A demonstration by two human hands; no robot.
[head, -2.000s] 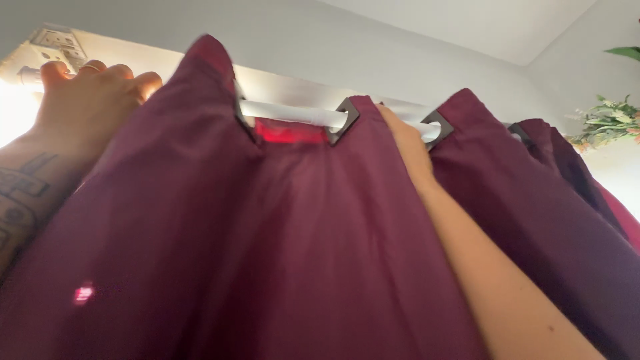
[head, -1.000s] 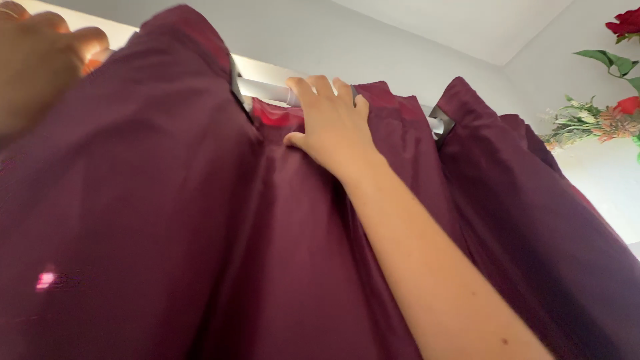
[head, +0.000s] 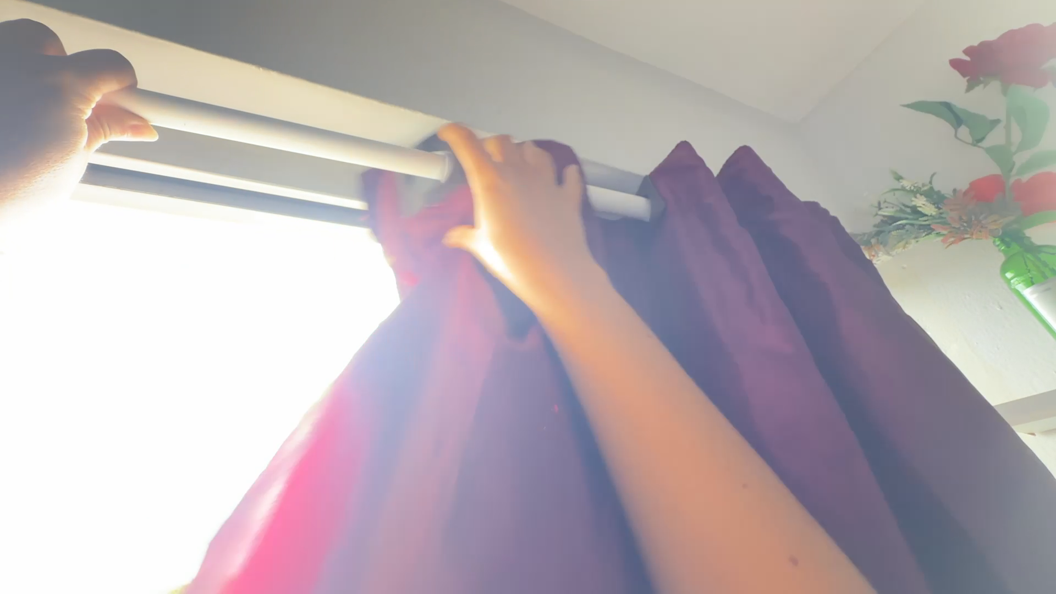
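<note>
My left hand point(head: 62, 115) is at the upper left, its fingers and thumb closed around the end part of a white curtain rod point(head: 289, 140). The rod runs to the right through the grommets of a dark purple-red curtain point(head: 528, 462). My right hand point(head: 528, 214) lies on the curtain's gathered top edge at the rod, fingers spread over the folds and thumb apart; whether it grips the cloth or rod is not clear. A dark grommet point(head: 653, 198) shows on the rod right of that hand.
Bright window light point(head: 165, 371) fills the left below the window frame point(head: 223, 186). On the right, red flowers point(head: 1011, 58) stand in a green glass bottle point(head: 1027, 272) near a white ledge point(head: 1027, 412). Wall and ceiling meet above the rod.
The curtain's left part has moved right along the rod, baring the window and the rod's left stretch. My right hand, behind the curtain top two seconds ago, is now in front of it.
</note>
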